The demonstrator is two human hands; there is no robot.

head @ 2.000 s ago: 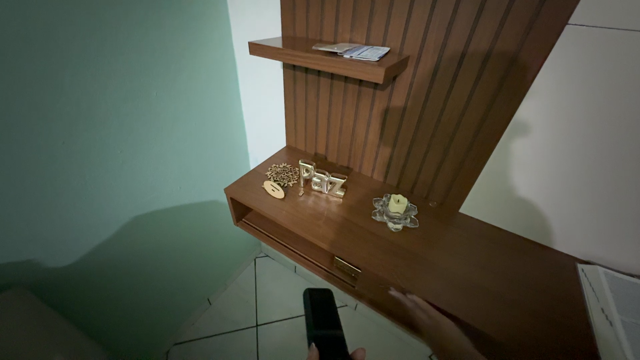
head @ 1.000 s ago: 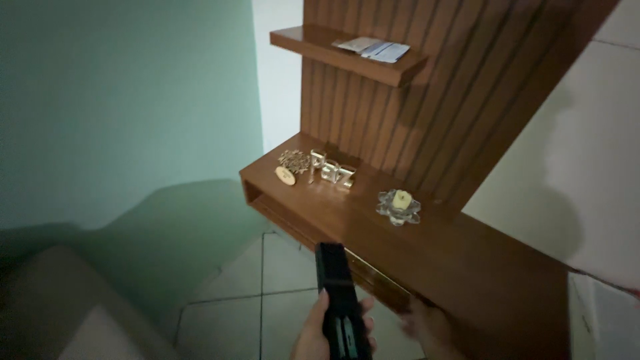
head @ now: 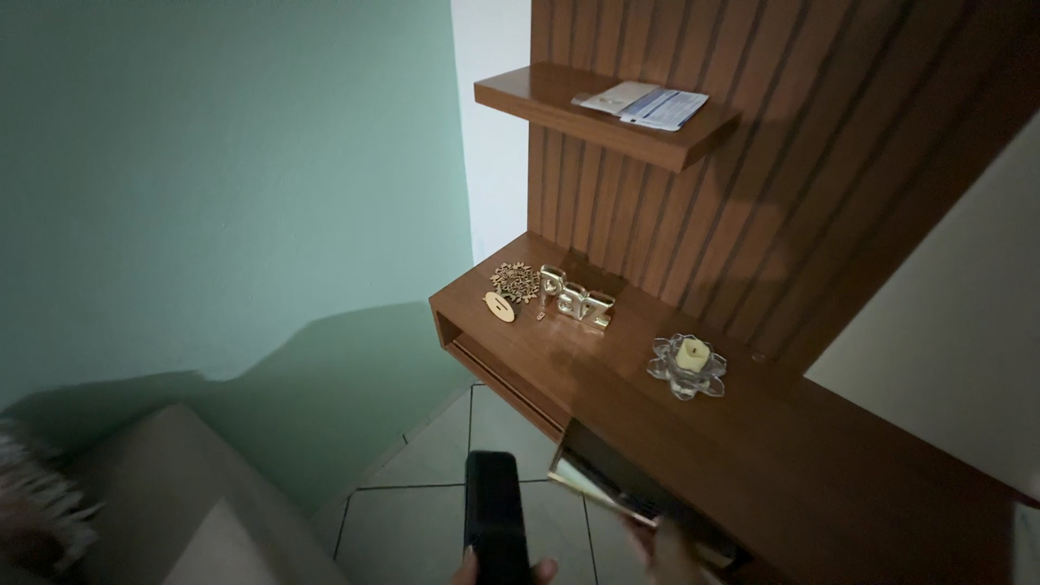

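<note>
My left hand [head: 465,567] is closed around a black oblong device [head: 496,516], perhaps a remote control, at the bottom centre. My right hand [head: 662,548], partly blurred, is at the front of a gold-edged drawer or tray [head: 601,487] that sticks out from under the top of the wooden console [head: 699,439]. Its fingers seem to hold that edge. On the console stand gold decorative letters [head: 575,297] beside a carved wooden ornament [head: 515,283] and a small oval wooden piece [head: 499,307]. A glass flower-shaped holder [head: 687,378] bears a pale candle [head: 693,355].
Above the console, a wooden shelf [head: 561,101] carries printed papers [head: 665,108]. A slatted wood panel [head: 642,203] rises behind. A green wall [head: 244,203] is at the left, with a beige upholstered piece [head: 162,496] below it and floor tiles [head: 422,520] beneath the console.
The gold-edged drawer or tray now sticks out of the console front, with my right hand at it. The black device stays in my left hand.
</note>
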